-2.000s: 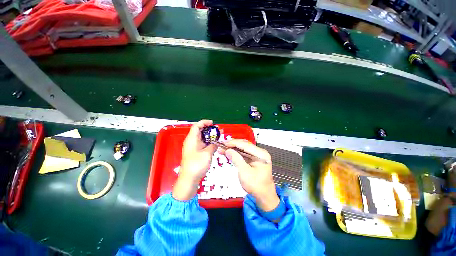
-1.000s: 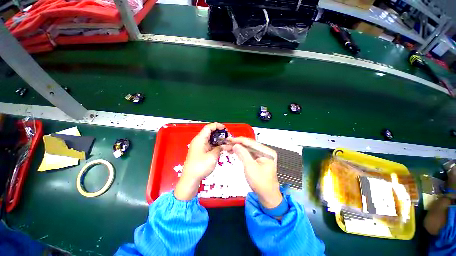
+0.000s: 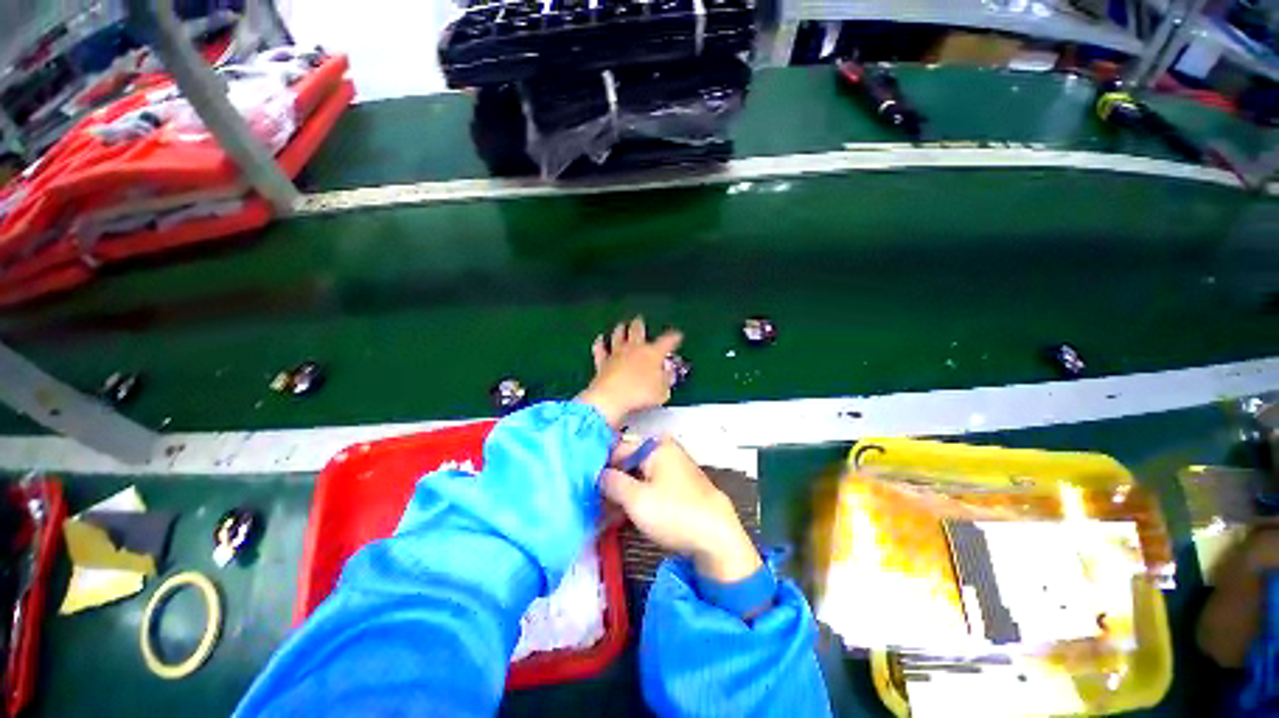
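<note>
My left hand [image 3: 634, 368] reaches over the green belt, palm down, fingers spread. A small round black unit [image 3: 678, 369] lies at its right edge, partly covered; I cannot tell if they touch. My right hand [image 3: 680, 502] is curled beside my left cuff, above the tray's right edge. A small dark blue item shows at its fingertips, but no tweezers can be made out. The red tray [image 3: 337, 508] holds many small white pieces [image 3: 568, 617], largely hidden by my left sleeve. The striped sheet [image 3: 739, 494] shows partly behind my right hand.
Other black units lie on the belt [image 3: 898, 281], one [image 3: 509, 393] left of my hand. Another [image 3: 236, 534] is on the bench above a cream ring [image 3: 181, 626]. A yellow tray [image 3: 1153, 659] holds amber sheets at right. Another person's arm [image 3: 1241, 603] shows at far right.
My left hand has moved from over the tray onto the belt, its fingers now spread. The unit it held is gone from it, and another unit shows on the belt at its left. The view has shifted.
</note>
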